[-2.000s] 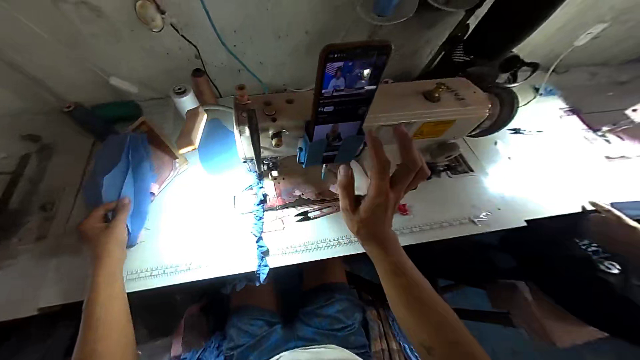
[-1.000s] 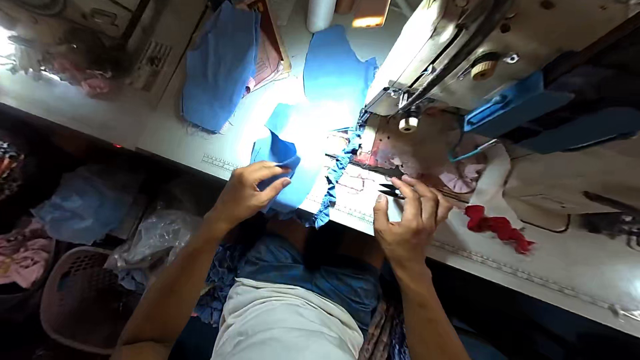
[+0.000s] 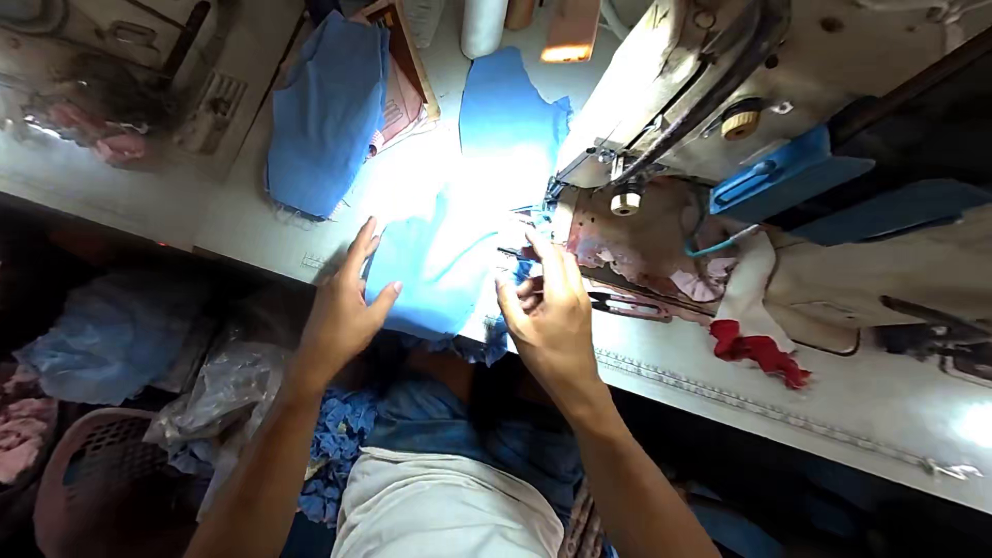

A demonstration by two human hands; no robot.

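A light blue cloth piece (image 3: pixel 422 271) lies flat at the table's front edge, partly washed out by glare. My left hand (image 3: pixel 345 310) is at its left edge with fingers and thumb apart. My right hand (image 3: pixel 550 310) is at the cloth's right side, a thin dark pointed tool (image 3: pixel 511 253) between its fingers; the tool's kind is unclear. Dark ruffled blue fabric (image 3: pixel 496 341) hangs below this hand. Just beyond the fingers is the presser foot area (image 3: pixel 552 190) of a sewing machine (image 3: pixel 666 85). Another dark metal tool (image 3: pixel 628 304) lies right of my right hand.
More blue cloth pieces lie behind (image 3: pixel 504 101) and at the back left (image 3: pixel 325 116), near a white thread cone (image 3: pixel 484 27). A blue phone holder (image 3: pixel 783 174) juts from the machine. Red fabric (image 3: pixel 759 353) lies right; a pink basket (image 3: pixel 85 473) stands below left.
My left hand has released the lifted blue cloth, which now lies flatter. My right hand has moved left to the cloth's right side. The view had swung left and closer before that.
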